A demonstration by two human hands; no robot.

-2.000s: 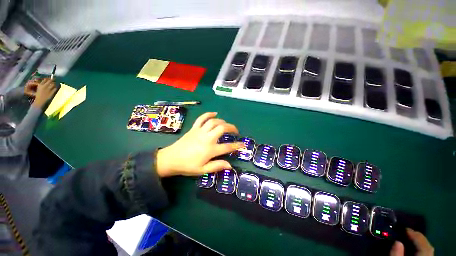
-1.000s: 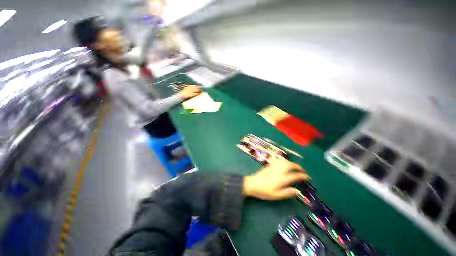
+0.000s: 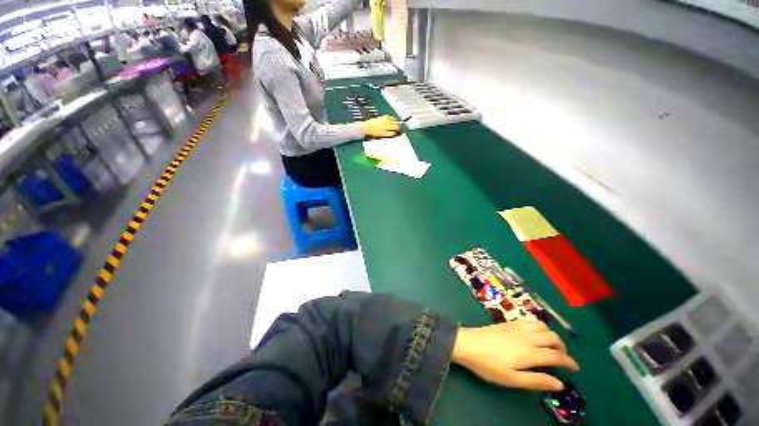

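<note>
My left hand [image 3: 516, 354] is palm down over the green bench, its fingers a little apart and holding nothing visible. Its fingertips are just above one lit smartwatch unit [image 3: 565, 405], which shows small green and red dots; whether they touch cannot be told. The patterned phone [image 3: 496, 287] lies at the far side of the hand, its near end partly covered. The white blister tray [image 3: 631, 356] with dark watches in its pockets is cut off at the lower right. My right hand is out of the picture.
A pen [image 3: 541, 301] lies beside the phone, with a yellow and red card [image 3: 568, 270] behind it. A neighbouring worker [image 3: 291, 87] sits on a blue stool [image 3: 317, 215], near paper slips [image 3: 398, 155]. A white-topped box [image 3: 310, 287] stands beside the bench.
The view has swung left and up along the bench, so most of the watch rows and my right hand have left it. My left hand remains near the phone and the end watch.
</note>
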